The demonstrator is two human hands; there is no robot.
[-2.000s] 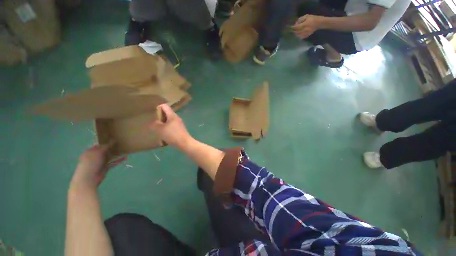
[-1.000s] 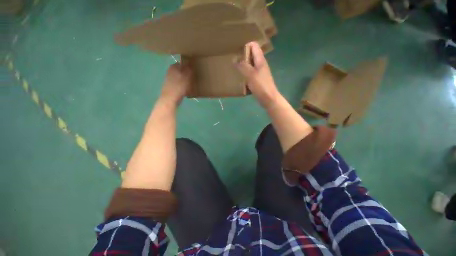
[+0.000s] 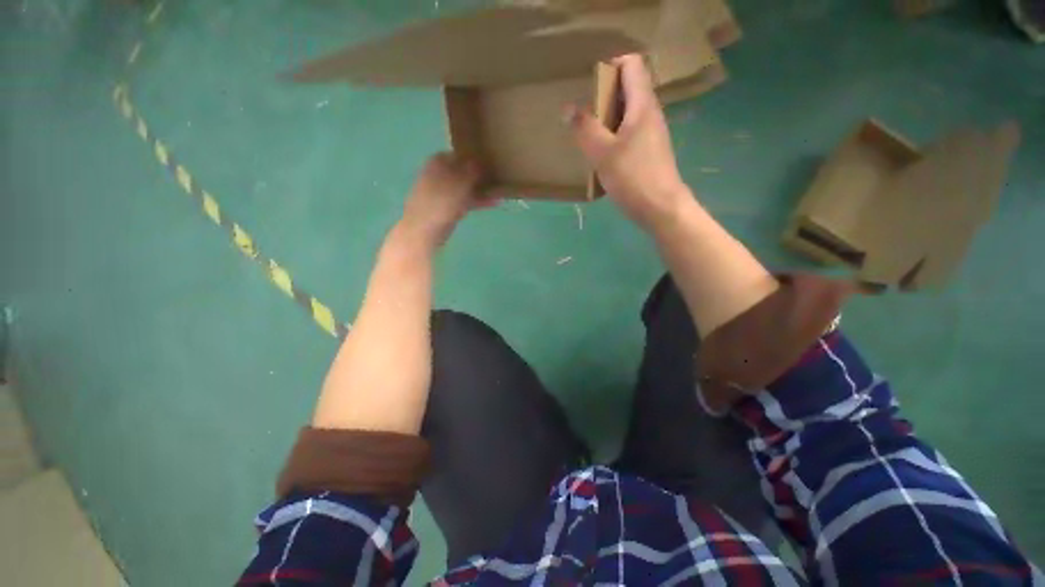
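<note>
A brown mailer box (image 3: 533, 132) is held above the floor, its shallow tray facing me with short walls upright at both ends. Its lid panel (image 3: 481, 48) stands up from the tray's far edge and points out to the left. My left hand (image 3: 444, 197) holds the tray's near left corner, fingers partly under it. My right hand (image 3: 633, 143) grips the right side wall (image 3: 606, 96), fingers over its top and thumb inside. The locking tabs are too small to tell.
Box blanks (image 3: 688, 46) lie on the green floor behind the held box. An open box (image 3: 877, 201) stands on the floor at the right. Yellow-black tape (image 3: 243, 239) runs along the left. A pale flat surface (image 3: 52, 516) shows at the lower left.
The view has swung down and left, so the people have gone out of it. Both hands still hold the box. My left hand has shifted from the left wall to the near left corner.
</note>
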